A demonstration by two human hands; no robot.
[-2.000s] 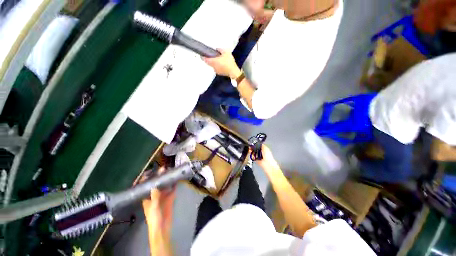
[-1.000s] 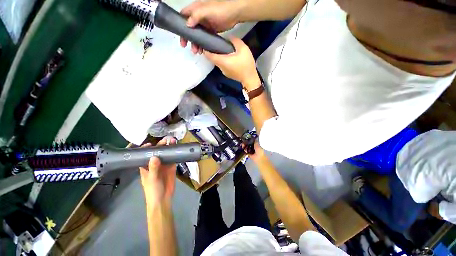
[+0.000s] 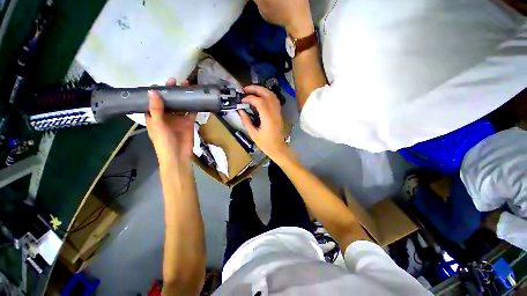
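Note:
A hot-air brush [image 3: 130, 100] lies level across the view, with its bristled barrel at the left and its grey handle towards the middle. My left hand [image 3: 171, 118] grips the grey handle from below, thumb on the near side. My right hand [image 3: 263, 113] is at the open tail end of the handle, fingers on the small metallic parts and the black cord piece [image 3: 252, 113] there. Its fingers hide part of the tail end.
An open carton [image 3: 228, 167] with brush parts and plastic bags stands below the handle. A green bench [image 3: 81, 173] with a white sheet [image 3: 150, 34] is at the left. A neighbour in white [image 3: 393, 75] is close at the upper right. Another carton [image 3: 384, 222] is lower right.
The brush and both my hands have moved up in the view. My right hand has come from holding the looped cord to the handle's tail end. The neighbour's brush is out of view.

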